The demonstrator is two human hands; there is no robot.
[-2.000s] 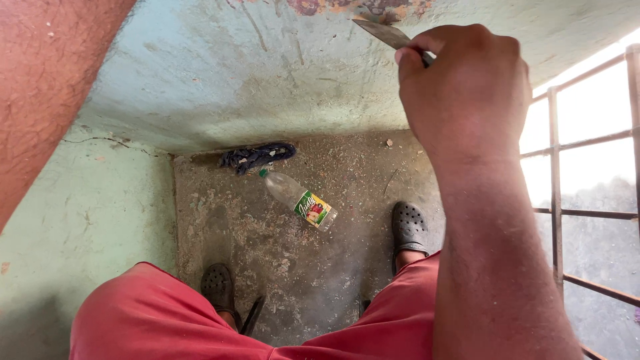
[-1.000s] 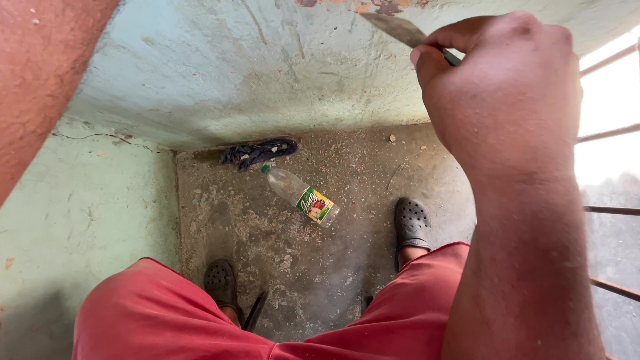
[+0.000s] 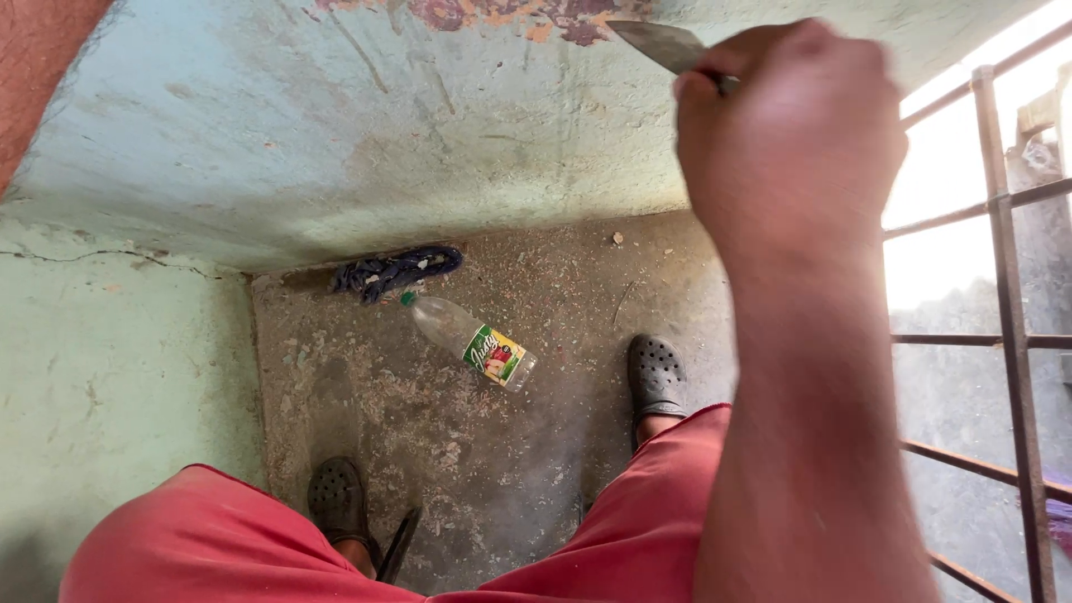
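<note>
My right hand (image 3: 787, 126), a little blurred, is closed around a flat metal scraper or knife (image 3: 662, 43) at the upper right. The pointed end of its blade lies at a patch of peeled paint (image 3: 502, 15), purple and orange, on the pale blue-green wall (image 3: 335, 142). Whether the tip touches the wall I cannot tell. The tool's handle is mostly hidden in my fingers. Of my left arm, only a piece of forearm shows at the upper left; my left hand is out of view.
On the concrete floor (image 3: 536, 452), strewn with paint flakes, lie a clear plastic bottle (image 3: 452, 327) with a green cap and a dark crumpled cloth (image 3: 398, 272). My feet in black clogs (image 3: 657, 373) stand apart. A rusty metal grille (image 3: 1009, 276) is on the right. The left wall (image 3: 117, 360) is cracked.
My right hand has shifted about over the wall with the tool still held in it. The bottle and the cloth have stayed where they were.
</note>
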